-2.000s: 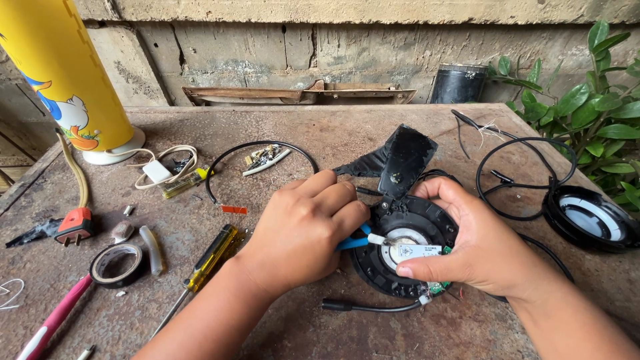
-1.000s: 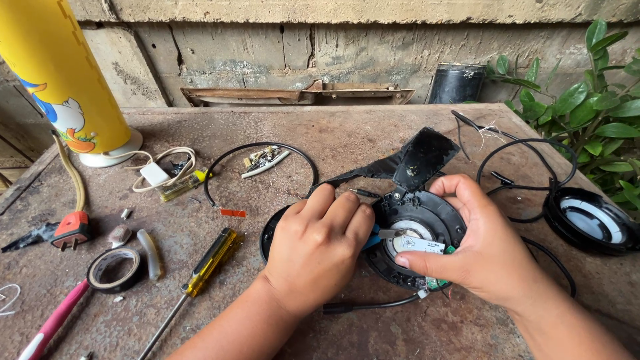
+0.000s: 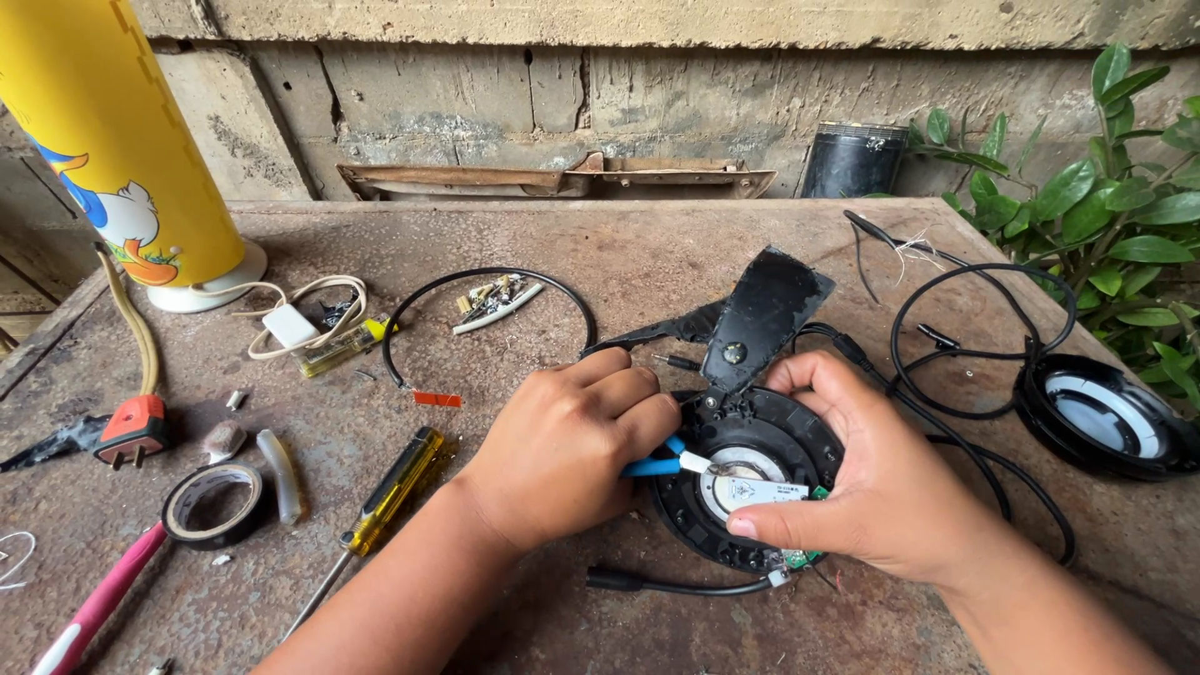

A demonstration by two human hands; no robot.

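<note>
My left hand [image 3: 581, 441] is closed around a blue-handled tool [image 3: 656, 461], whose white tip touches the middle of an opened round black housing [image 3: 816, 431]; the tool's kind cannot be told. With my right hand [image 3: 862, 459] I grip the housing's right side, thumb on a small white plate [image 3: 764, 491] over its silvery centre. A green circuit board [image 3: 802, 560] shows below the thumb. A black bracket [image 3: 764, 323] stands up from the housing's top, and a black cable with a plug end [image 3: 675, 583] comes out at the bottom.
On the rusty table [image 3: 525, 234] lie a screwdriver [image 3: 389, 497], black tape roll [image 3: 214, 504], red mains plug [image 3: 134, 429], pink-handled tool [image 3: 103, 591] and white adapter [image 3: 291, 324]. A yellow cylinder [image 3: 141, 141] stands back left. Looped cables [image 3: 984, 272] and a round black part [image 3: 1106, 412] lie right.
The left hand moved left and away from the housing's centre, then came back toward it with the blue-handled tool. The black bracket leaned further right one second ago and is more upright now.
</note>
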